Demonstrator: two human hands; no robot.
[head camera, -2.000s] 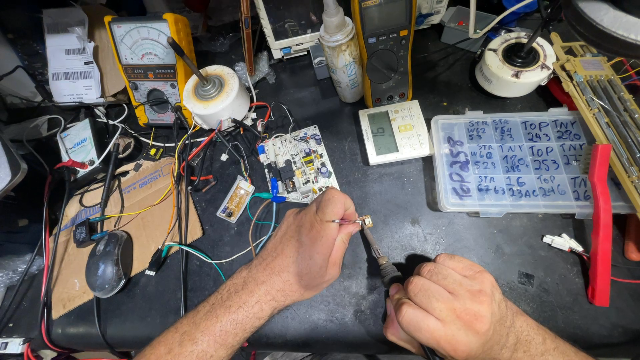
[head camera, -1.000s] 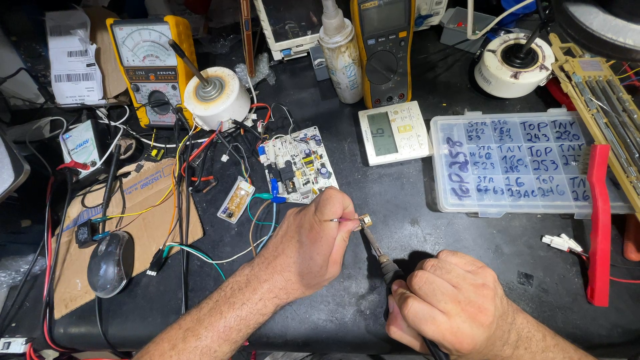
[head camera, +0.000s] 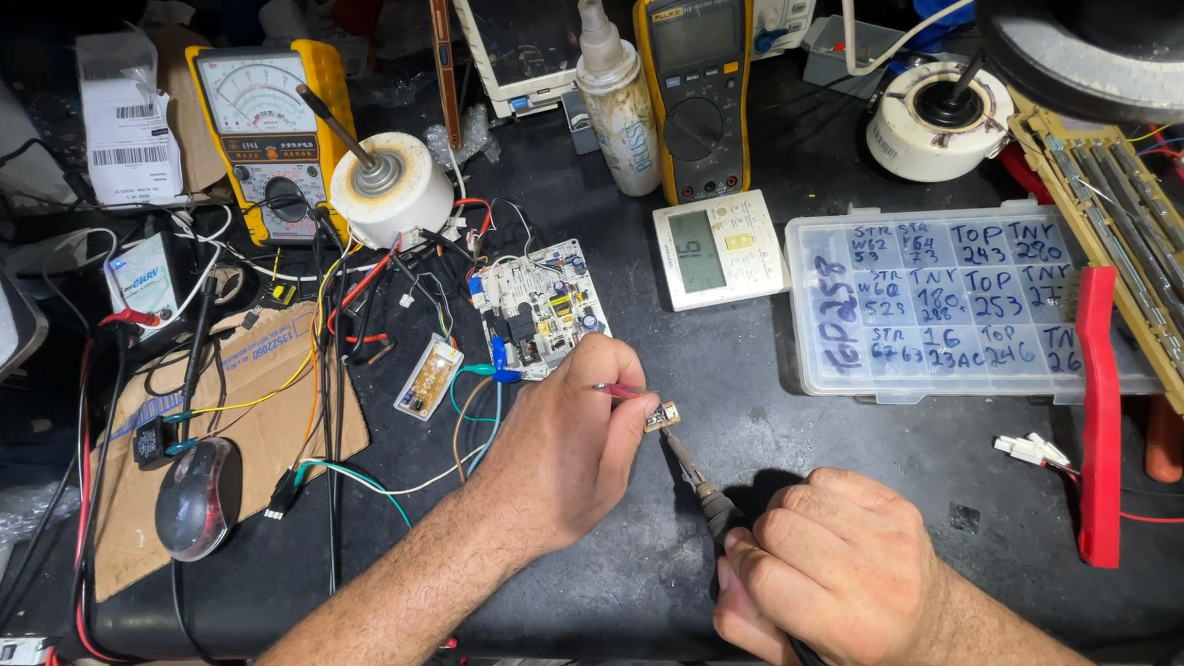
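My left hand (head camera: 578, 444) pinches a small circuit board (head camera: 662, 417) at its left edge, together with a thin reddish tool or wire (head camera: 618, 390) whose kind I cannot tell. In my right hand (head camera: 828, 564) is a soldering iron (head camera: 700, 481), gripped by its dark handle. The iron's tip points up and left and meets the lower edge of the small board; exact contact is hard to see. Beyond my left hand lies a larger populated circuit board (head camera: 541, 305) with a blue clip on its lower edge. A small board in a clear case (head camera: 428, 376) rests left of it.
An analog multimeter (head camera: 277, 139), a white motor (head camera: 392, 190), a spray bottle (head camera: 618, 102) and a digital multimeter (head camera: 698, 102) stand behind. A white thermostat-like controller (head camera: 721, 250) and a compartment box (head camera: 934, 305) lie right. A red-handled tool (head camera: 1098, 416), a mouse (head camera: 198, 499) and many wires surround the hands.
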